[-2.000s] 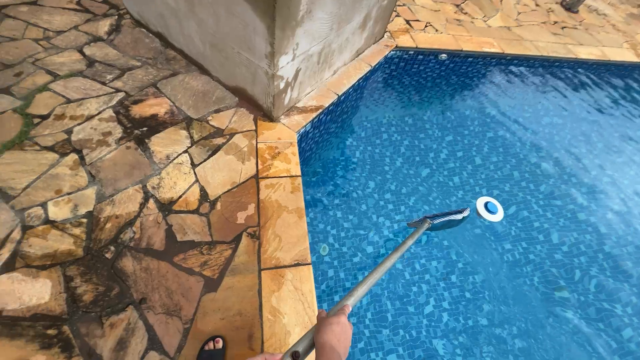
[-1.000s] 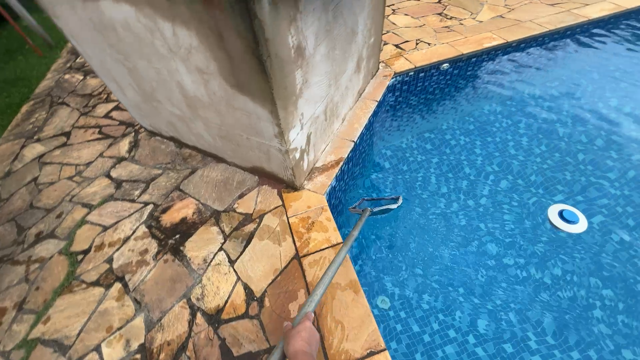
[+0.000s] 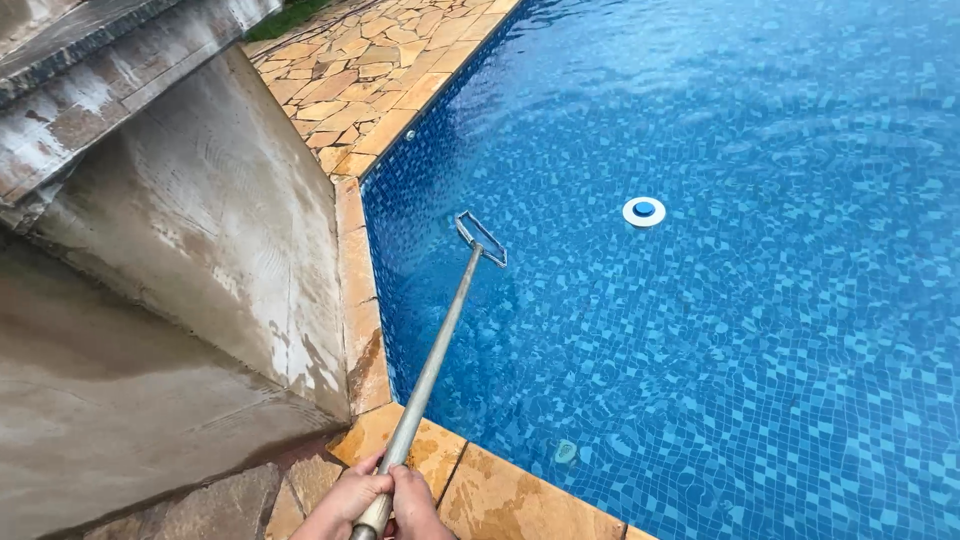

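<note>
My left hand (image 3: 352, 491) and my right hand (image 3: 414, 501) are closed side by side around the lower part of a long metal pole (image 3: 439, 352). The pole reaches out over the stone coping and the water. At its far end a pool skimmer net (image 3: 482, 238) with a pale frame lies at the water, a little out from the tiled pool wall. To the right of the net, a white and blue round floating dispenser (image 3: 643, 212) sits on the water.
A rendered masonry wall (image 3: 247, 225) with a stone slab top (image 3: 82, 45) stands close on the left. Stone coping (image 3: 525, 487) edges the pool, with irregular paving (image 3: 360, 60) beyond. A small round fitting (image 3: 410, 135) is in the pool wall. A pale round object (image 3: 565, 451) shows underwater.
The skimmer net has moved from close by the coping corner out into the water past the masonry wall. Both hands now show on the pole; one showed a second ago. The view has swung considerably.
</note>
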